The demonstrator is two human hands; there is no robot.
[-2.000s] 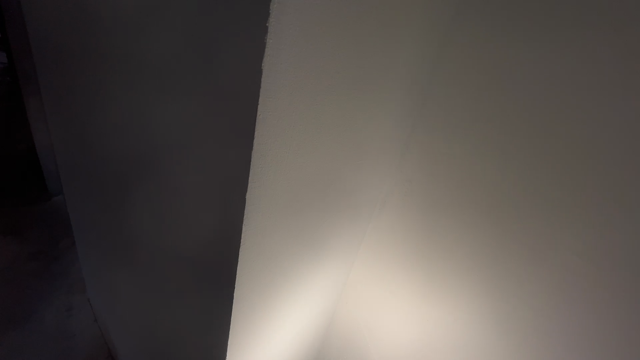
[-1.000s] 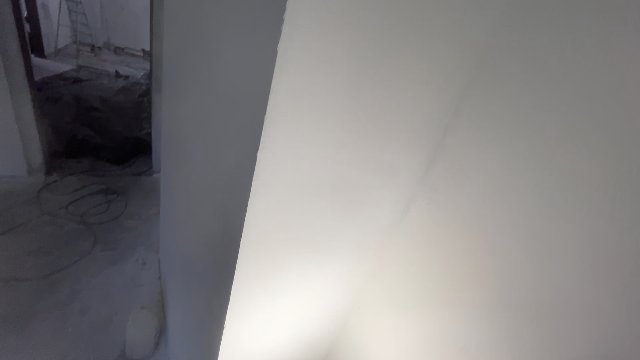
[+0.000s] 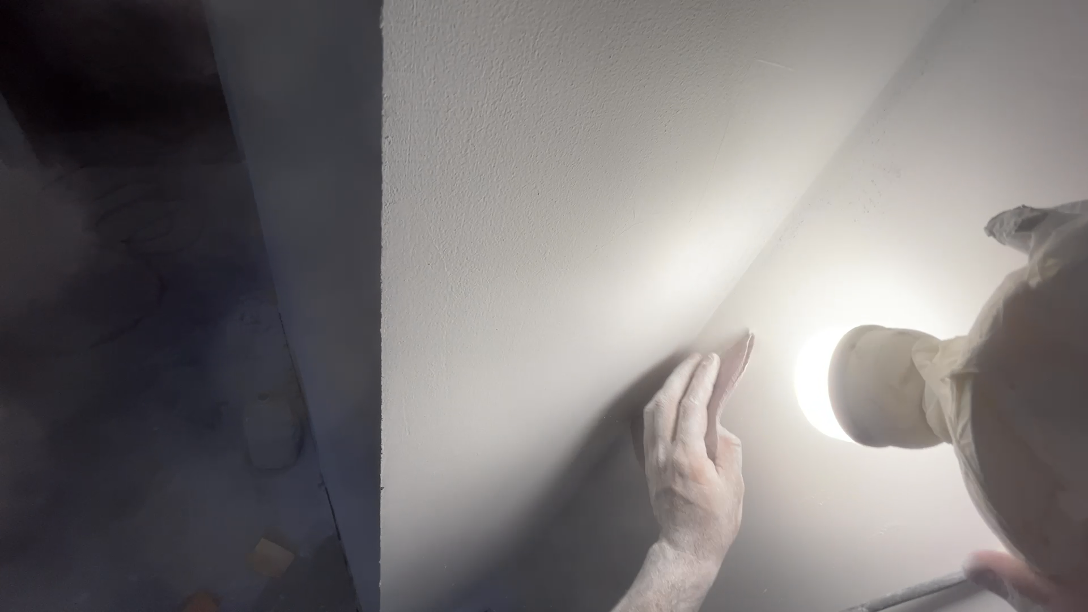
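My dusty left hand (image 3: 693, 467) presses a folded pinkish abrasive sheet (image 3: 731, 374), apparently sandpaper, against the pale wall (image 3: 510, 255) near an inside corner. Its fingers point up, and part of the sheet sticks out between fingers and thumb. At the lower right edge, blurred fingers of my right hand (image 3: 1011, 574) close around the end of a thin grey rod (image 3: 918, 588); the rest of that hand is hidden. Above it a lit work lamp (image 3: 888, 387), wrapped behind its head in pale crumpled material, shines onto the wall beside my left hand.
The wall's outer vertical edge (image 3: 382, 297) runs down left of centre. Beyond it lies a dark floor (image 3: 153, 425) with a small light-coloured piece (image 3: 272, 557) on it. A crumpled dusty tip (image 3: 1011, 225) of the wrapping juts out at the upper right.
My left hand with the sheet, the lamp and fingers of my right hand have come into view; neither earlier frame shows them. The view has shifted along the wall.
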